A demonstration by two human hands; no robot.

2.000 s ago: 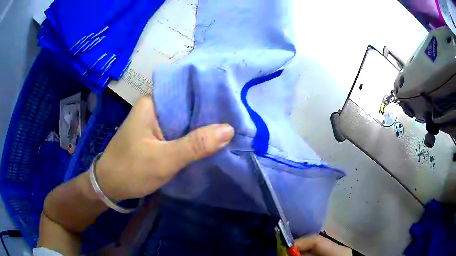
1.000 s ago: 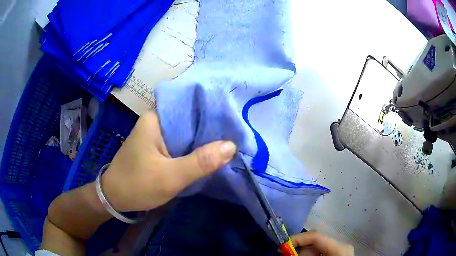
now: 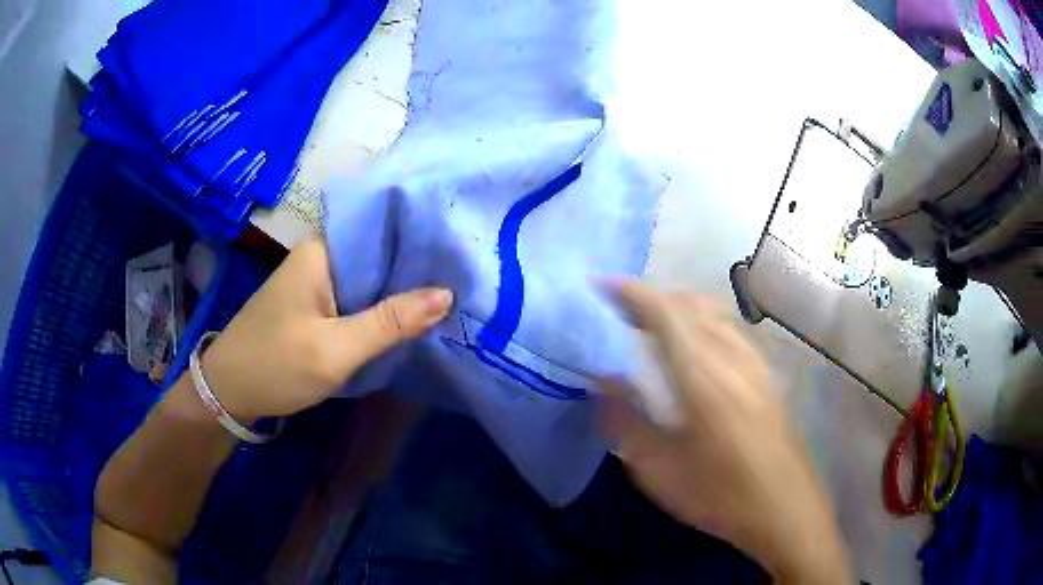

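Note:
The garment panel point(image 3: 515, 69), pale blue-grey side up, lies over the table and hangs over its front edge. A narrow bright blue strip point(image 3: 511, 269) curves across it down to a dark blue seam. My left hand point(image 3: 303, 343) grips the panel's left part, thumb on top and fingers hidden beneath the cloth. My right hand point(image 3: 715, 411), blurred, is at the panel's right edge beside the seam; its fingers overlap the cloth, and whether they grip it is unclear. The scissors point(image 3: 924, 451), with one red and one yellow handle loop, lie on the table at the right.
The sewing machine head point(image 3: 955, 171) stands at the right above its bed plate point(image 3: 801, 246). A bright blue stack of cut pieces point(image 3: 229, 91) lies at upper left. Blue mesh baskets point(image 3: 57, 377) sit below the table edge at left. A bunched blue heap point(image 3: 984, 520) is at lower right.
The scissors have left my right hand and now lie on the table near the machine. My right hand has moved up to the panel's right edge. The panel and my left hand have shifted slightly left.

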